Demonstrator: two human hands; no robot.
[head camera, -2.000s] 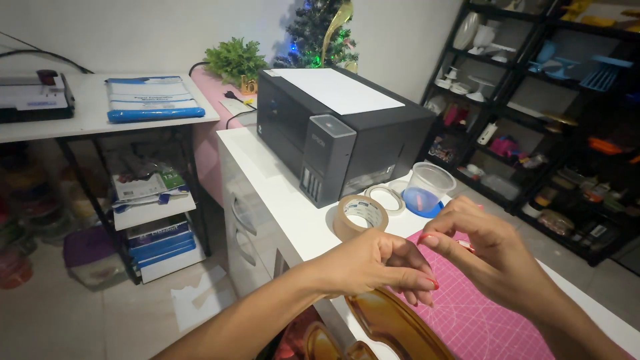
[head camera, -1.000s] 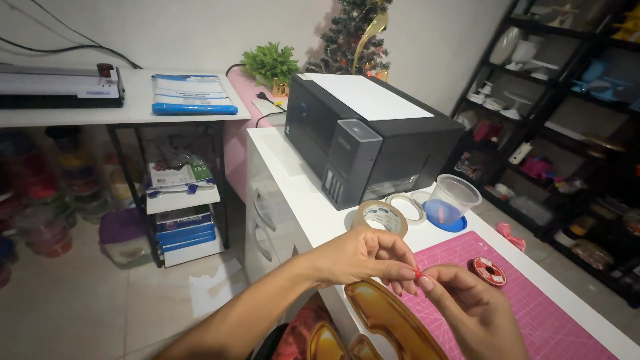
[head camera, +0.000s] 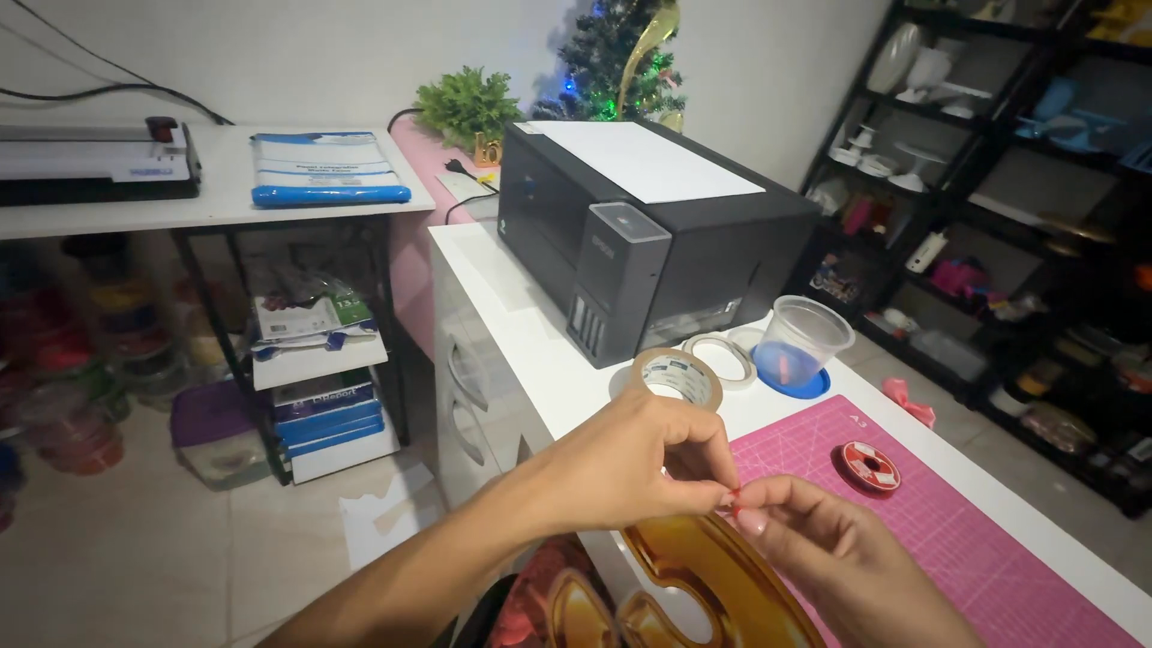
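My left hand (head camera: 643, 463) and my right hand (head camera: 814, 531) meet at the fingertips, pinching a small piece of red ribbon (head camera: 736, 499) between them. Most of the ribbon is hidden by the fingers. Below the hands lies a shiny gold foil balloon (head camera: 765, 594) with curved outlines, partly covered by them. To the right, a red spool (head camera: 870, 465) rests on a pink cutting mat (head camera: 936, 531). A roll of brown packing tape (head camera: 702, 378) sits behind my left hand, beside a narrower white tape roll (head camera: 731, 360).
A black Epson printer (head camera: 549, 216) with white paper (head camera: 648, 162) on top stands on the white cabinet. Near it is a clear plastic cup (head camera: 805, 333) at a blue lid (head camera: 792, 382). A pink bow (head camera: 909, 402) lies beyond the mat. Black shelves (head camera: 954, 207) stand at right.
Two seconds ago the hands were slightly apart; now their fingertips meet at the red ribbon. The red spool shows on the mat now and one second ago. The view has shifted.
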